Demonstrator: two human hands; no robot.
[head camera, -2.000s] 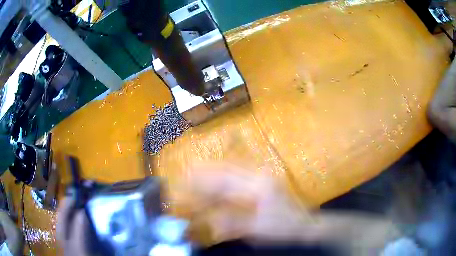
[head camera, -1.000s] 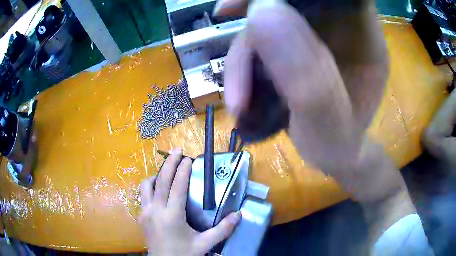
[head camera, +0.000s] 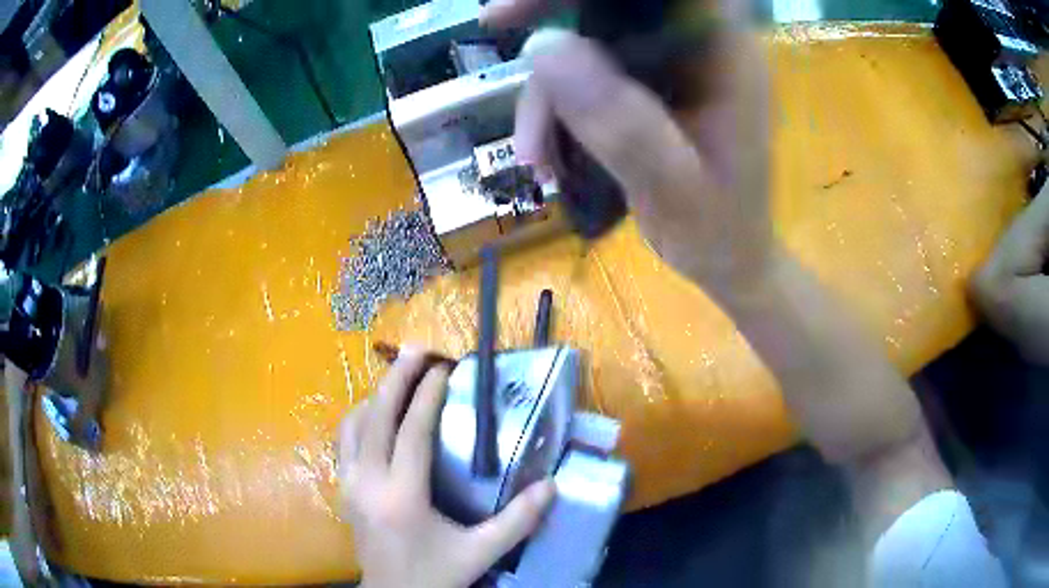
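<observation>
A silver-grey camera unit (head camera: 523, 402) rests at the bench's front edge, its two black antennas (head camera: 488, 356) pointing up and away. My left hand (head camera: 420, 471) grips its left side, thumb across the front. The pale bracket (head camera: 581, 517) points towards me at lower right. My right hand (head camera: 656, 149), blurred, is closed around the dark electric screwdriver (head camera: 592, 190), held above and beyond the unit, in front of the screw feeder. Its tip is blurred and not touching the unit. The feeder (head camera: 460, 126) is partly hidden by my right hand.
A heap of screws (head camera: 389, 264) lies left of the feeder. Waiting camera units (head camera: 40, 327) stand at the far left. A black device (head camera: 1001, 63) is at the upper right. Another person's hand (head camera: 1018, 276) rests at the right edge. A pale post (head camera: 213, 80) rises behind the bench.
My left hand brought the unit to the middle and my right hand took hold of the screwdriver. Over the last second, the right hand and screwdriver shifted slightly left and away from me.
</observation>
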